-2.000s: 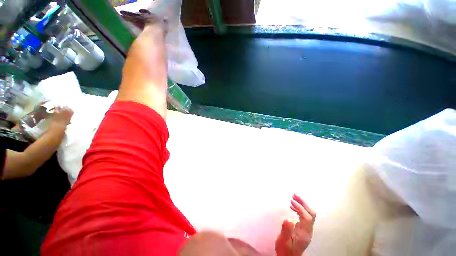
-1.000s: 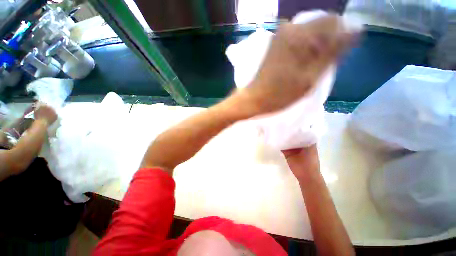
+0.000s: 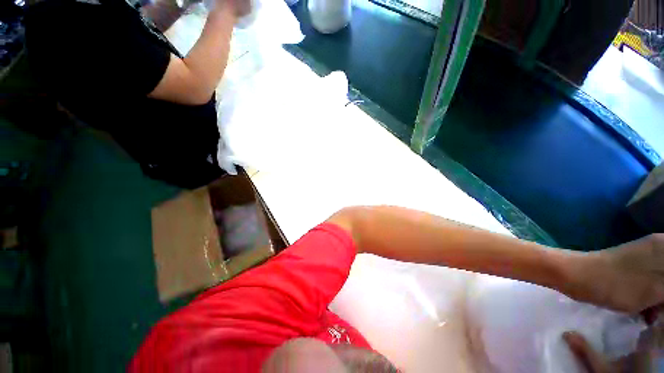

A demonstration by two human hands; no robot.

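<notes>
My left hand (image 3: 627, 275) reaches to the right edge over white translucent plastic (image 3: 528, 320) on the cream-white tabletop (image 3: 408, 171). Its fingertips are cut off or dark, so its grip is unclear. My right hand (image 3: 601, 358) is low in the right corner, blurred and partly cut off. Its fingers lie against the crumpled plastic; whether they pinch it is unclear. What is under the plastic cannot be told.
A dark green conveyor (image 3: 539, 156) runs behind the table, with a green post (image 3: 448, 80) at its edge. A person in black (image 3: 109, 80) works at upper left beside a white plastic heap (image 3: 284, 109). An open brown carton (image 3: 186, 251) stands below the table edge.
The view has swung left, bringing the neighbour and carton into sight. My hands have gone from holding up a white bag mid-table to low over plastic at the right.
</notes>
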